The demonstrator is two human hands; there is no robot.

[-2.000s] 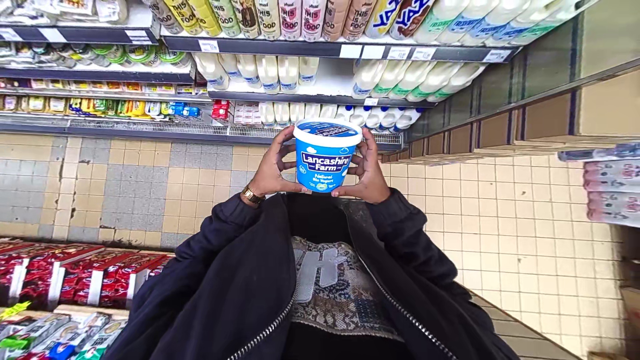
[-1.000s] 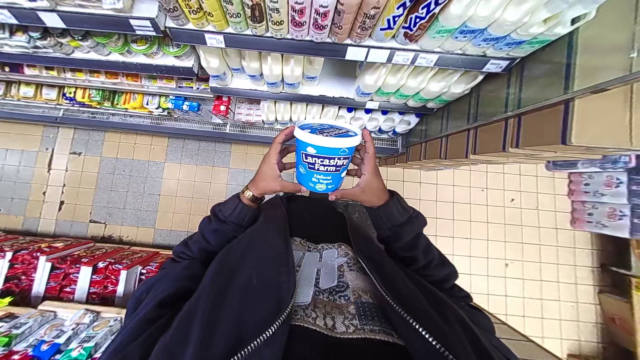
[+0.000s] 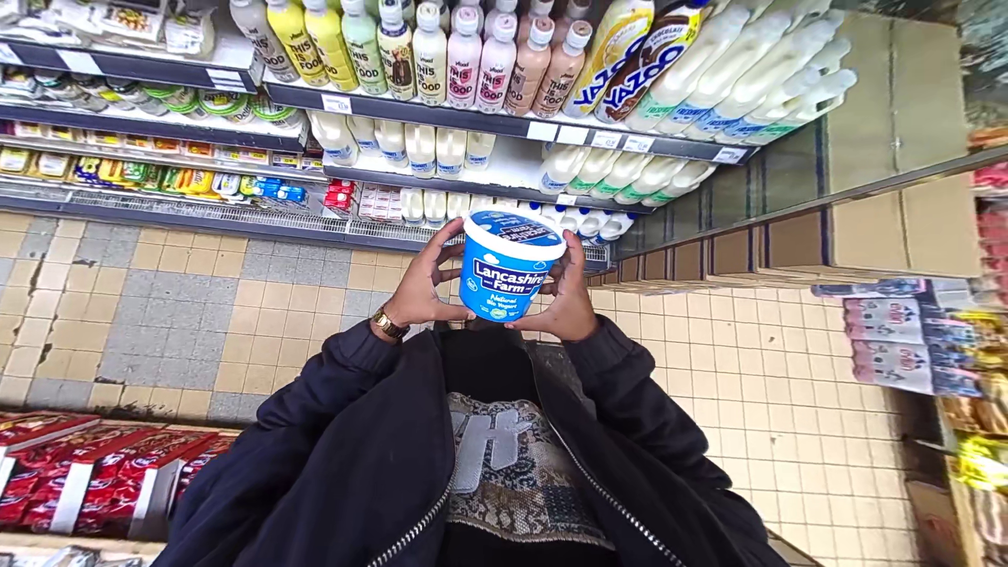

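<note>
A blue Lancashire Farm natural yogurt tub (image 3: pixel 504 272) with a white rim and a blue printed lid is held upright in front of my chest, its label towards me. My left hand (image 3: pixel 429 283) grips its left side, fingers behind and thumb under the lower edge; a gold-coloured watch (image 3: pixel 388 324) is on that wrist. On the tub's other side, my right hand (image 3: pixel 568 295) holds it the same way. The fingertips behind the tub are partly hidden. Both arms are in dark jacket sleeves.
Chilled shelves (image 3: pixel 472 114) ahead carry bottled drinks and plastic milk bottles (image 3: pixel 453 150). Brown panels (image 3: pixel 795 236) run along the right of the shelves. Shrink-wrapped packs (image 3: pixel 890 339) stand on the right. Red packets in boxes (image 3: pixel 110 472) sit at lower left. The floor (image 3: pixel 276 307) is tiled.
</note>
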